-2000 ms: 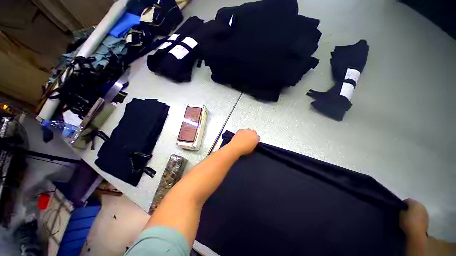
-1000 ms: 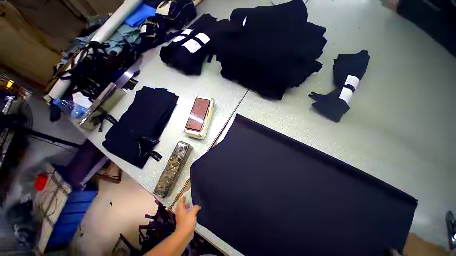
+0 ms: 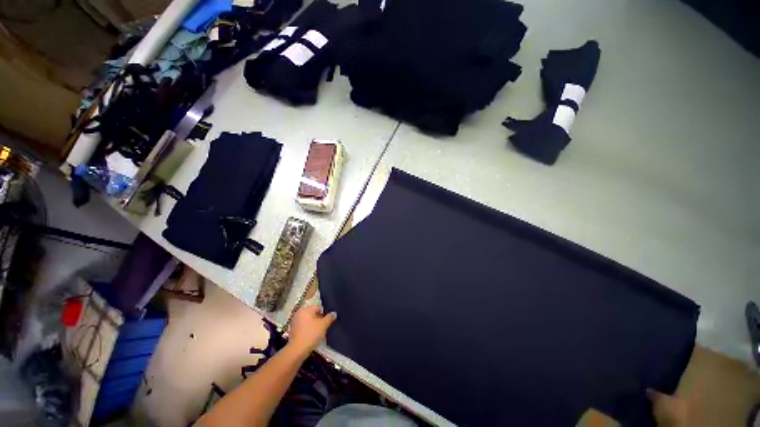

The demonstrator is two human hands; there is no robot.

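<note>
The large navy-black cut panel [image 3: 500, 308] lies mostly flat in front of me, its far edge slightly rolled. My left hand [image 3: 312, 326] pinches the panel's left corner at the near table edge. My right hand [image 3: 671, 409] is blurred and cut off by the bottom edge, at the panel's lower right; its grip is unclear. A tan patch beside it, also cut off, cannot be made out. Brown paper [image 3: 718, 384] shows at the panel's right end.
The mottled pattern weight [image 3: 285, 265] and a cream block with reddish top [image 3: 318, 175] lie left of the panel. A dark stack [image 3: 223, 200] is farther left. A large black pile [image 3: 433, 62] and tied bundles [image 3: 557, 108] lie beyond. Dark offcuts [image 3: 312, 392] hang below the table edge.
My left hand left the panel's far edge for its near left corner and stays there. My right hand moved down and inward. The far edge, lifted at first, is now down on the table.
</note>
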